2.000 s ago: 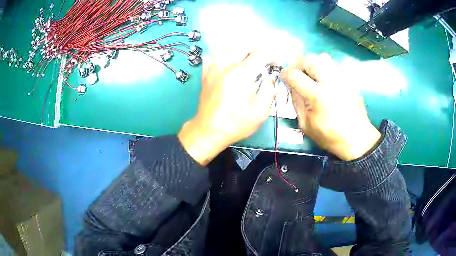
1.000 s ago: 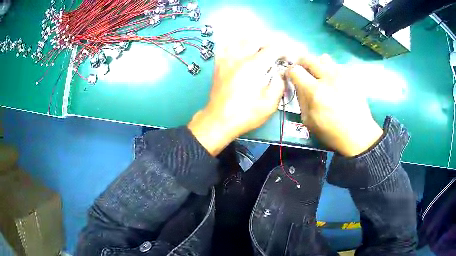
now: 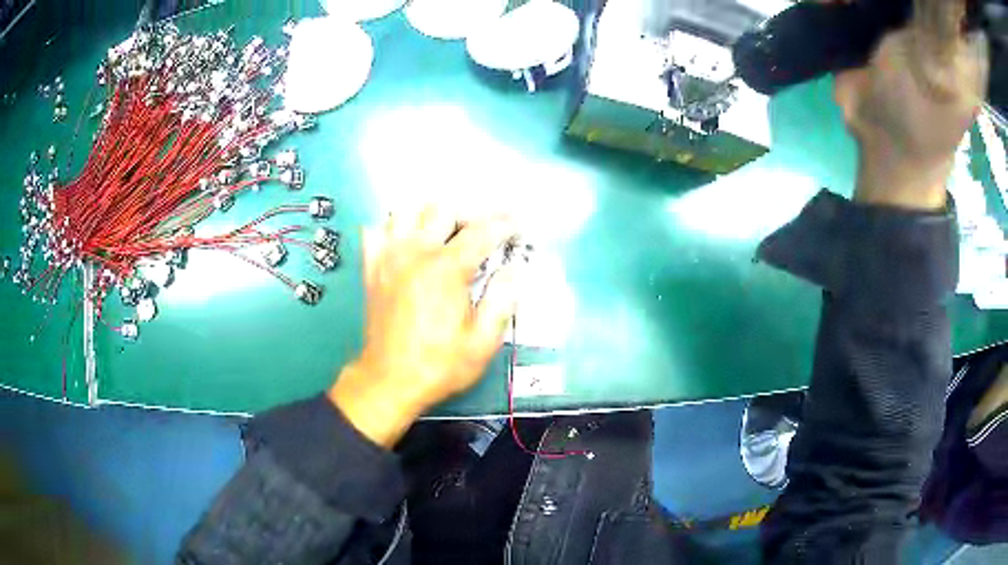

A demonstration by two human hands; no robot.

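Note:
My left hand (image 3: pixel 431 309) holds a glossy white housing (image 3: pixel 544 298) down on the green mat at the centre. A small silver-and-black component (image 3: pixel 511 252) sits at its fingertips, partly hidden. A thin red and black lead (image 3: pixel 512 386) runs from the housing over the bench edge. My right hand (image 3: pixel 912 105) is at the upper right, closed around a thick black electric screwdriver (image 3: pixel 812 44). The screwdriver's front end points left, beside the screw feeder (image 3: pixel 663 94). Its bit cannot be made out.
A large pile of red-wired components (image 3: pixel 155 166) lies at the left. Round white housings (image 3: pixel 525 39) stand along the back. A small label (image 3: pixel 538 380) lies at the bench edge. More white pieces (image 3: pixel 984 221) are at the far right.
My right hand has left the housing and moved to the upper right, where it has taken hold of the screwdriver. My left hand stays on the housing. The view has shifted, showing more of the back.

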